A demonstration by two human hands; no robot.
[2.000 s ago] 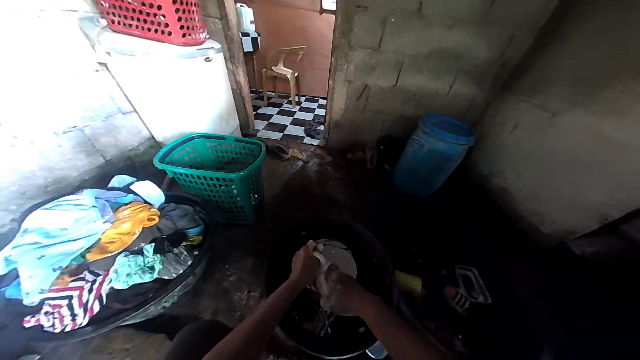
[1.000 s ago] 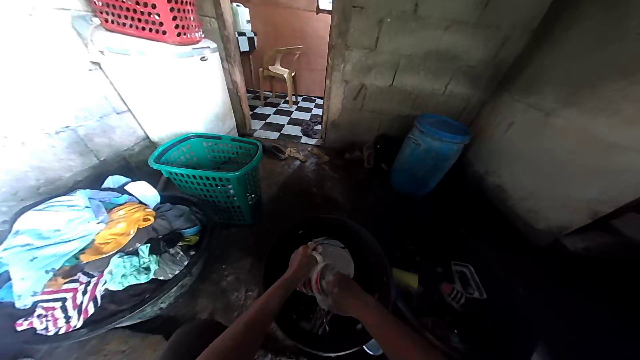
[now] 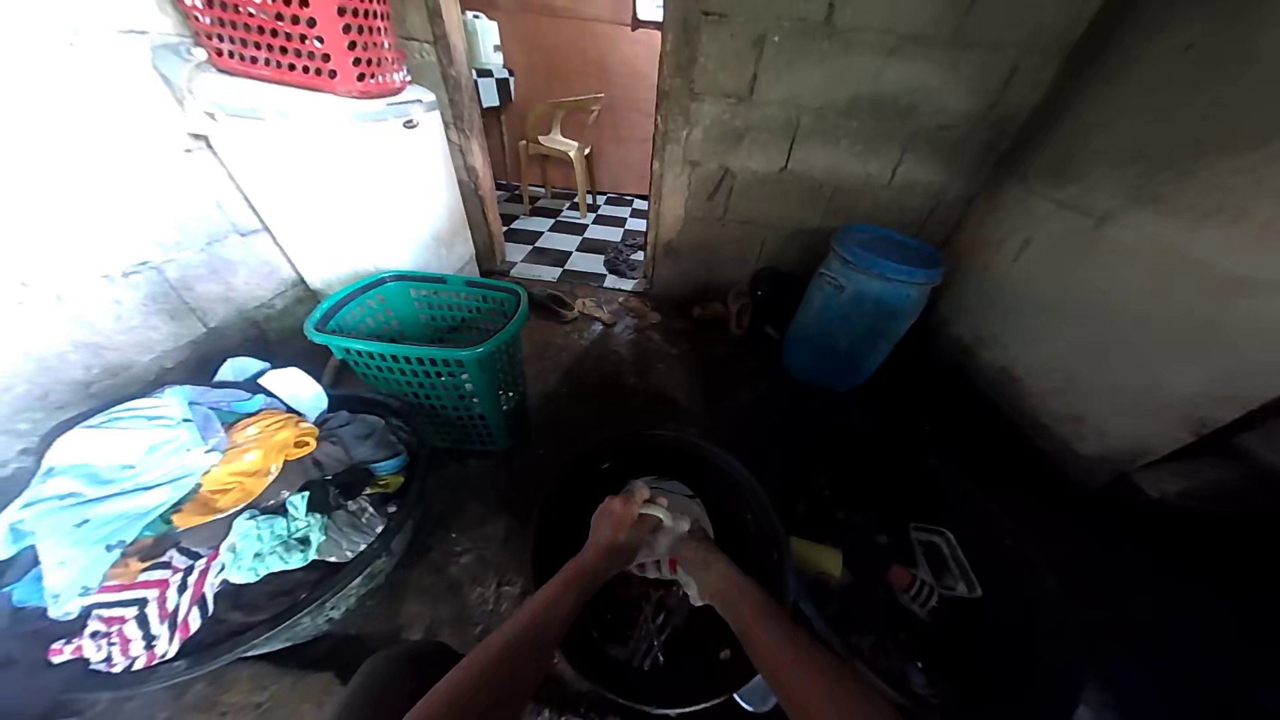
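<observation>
Both my hands are close together over a round dark tub at the bottom centre. My left hand grips a wet, pale cloth with some red on it. My right hand holds the same cloth from the right; its fingers are partly hidden by the cloth and shadow. Behind the hands a whitish round surface shows inside the tub, too unclear to name. Dark water with thin bright reflections lies below them.
At left a wide black basin holds piled clothes. Behind it stands a green laundry basket. A blue plastic barrel stands at the back right. Sandals lie by the doorway. A yellow object is right of the tub.
My hands stay together at the tub with the cloth between them, their grip shifting slightly. The basket, clothes and barrel have not moved.
</observation>
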